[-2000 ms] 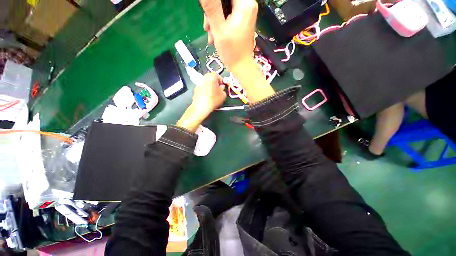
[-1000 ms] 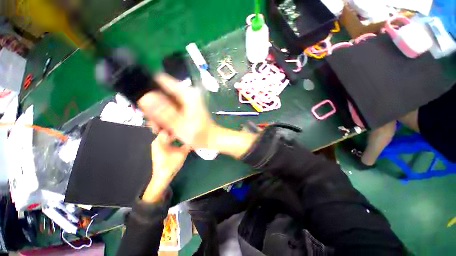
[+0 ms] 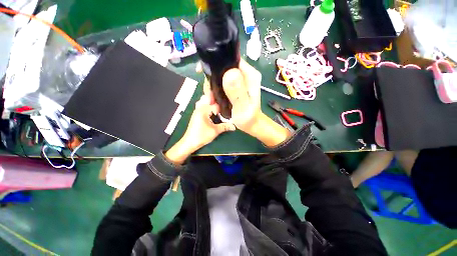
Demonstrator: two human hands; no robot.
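Observation:
A large black electric screwdriver (image 3: 216, 42) hangs upright over the bench in front of me. My right hand (image 3: 243, 97) is wrapped around its lower part, thumb along the near side. My left hand (image 3: 203, 120) is close against my right hand at the tool's lower end. What the left fingers hold, if anything, is hidden; a little white and black shows between the hands. An open housing (image 3: 184, 49) with a green board and blue block lies just left of the screwdriver.
A black foam sheet (image 3: 125, 95) lies left, another (image 3: 418, 107) right. Pink trim frames (image 3: 305, 72) are heaped right of centre, near a green-tipped bottle (image 3: 317, 25). Red-handled pliers (image 3: 293, 112), a single pink frame (image 3: 352, 118) and a white glue bottle (image 3: 254, 44) also lie there. A person's leg shows lower right.
The view has swung left. The screwdriver, first mostly out of view at the top, then blurred at left, is now upright at centre. My left hand has left the white glue bottle and met my right.

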